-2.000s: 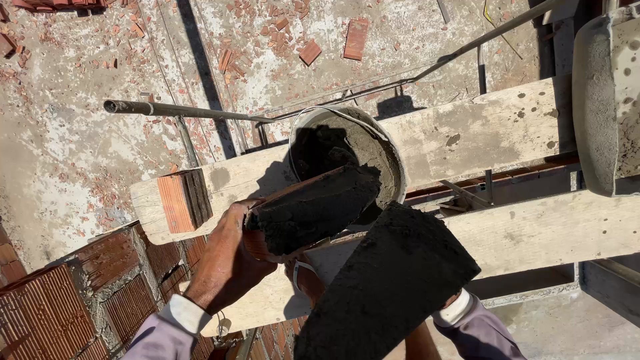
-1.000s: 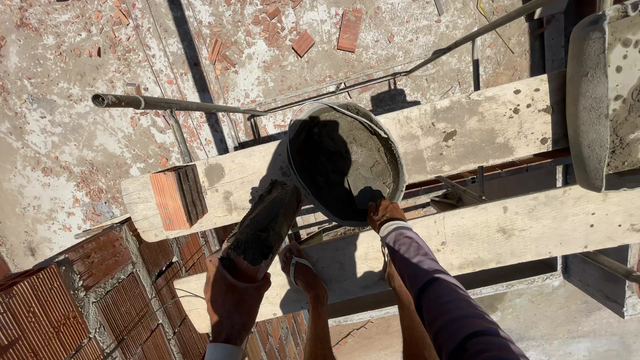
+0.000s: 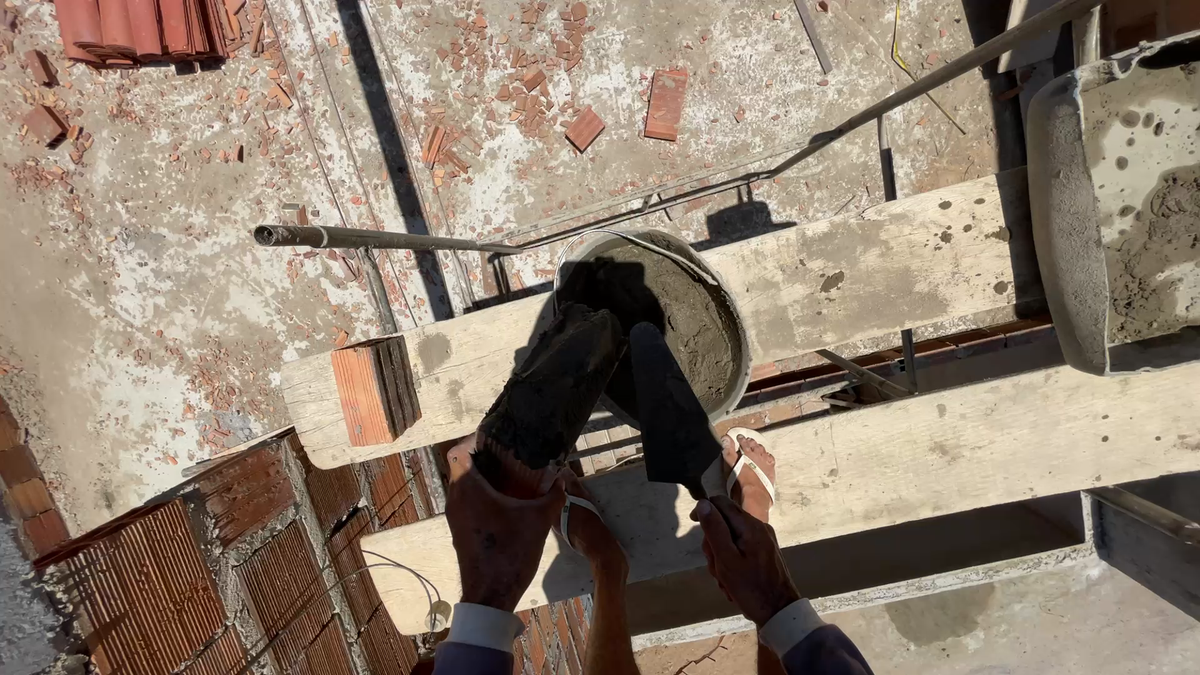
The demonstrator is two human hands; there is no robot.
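My left hand (image 3: pixel 497 525) grips a clay brick (image 3: pixel 548 398) by its near end, and mortar coats the brick's upper side. In my right hand (image 3: pixel 745 558) is the handle of a mason's trowel (image 3: pixel 673 403), whose dark blade lies over the near rim of the bucket, its tip beside the mortared brick. Under both is a bucket of mortar (image 3: pixel 717 347) with a wire handle, partly in shadow, on the far plank. Left of it, another clay brick (image 3: pixel 366 394) sits on the same plank.
Two wooden planks, the far one (image 3: pixel 872 262) and the near one (image 3: pixel 928 441), have a gap between them. My sandalled feet are on the near plank. A metal rail (image 3: pixel 394 239) runs beyond. A mortar trough (image 3: pixel 1069 216) stands right, a hollow-brick wall (image 3: pixel 141 581) lower left. Ground lies far below.
My right hand was down in the bucket one second ago; now it is nearer me, with the trowel in view. The brick in my left hand has moved toward the bucket.
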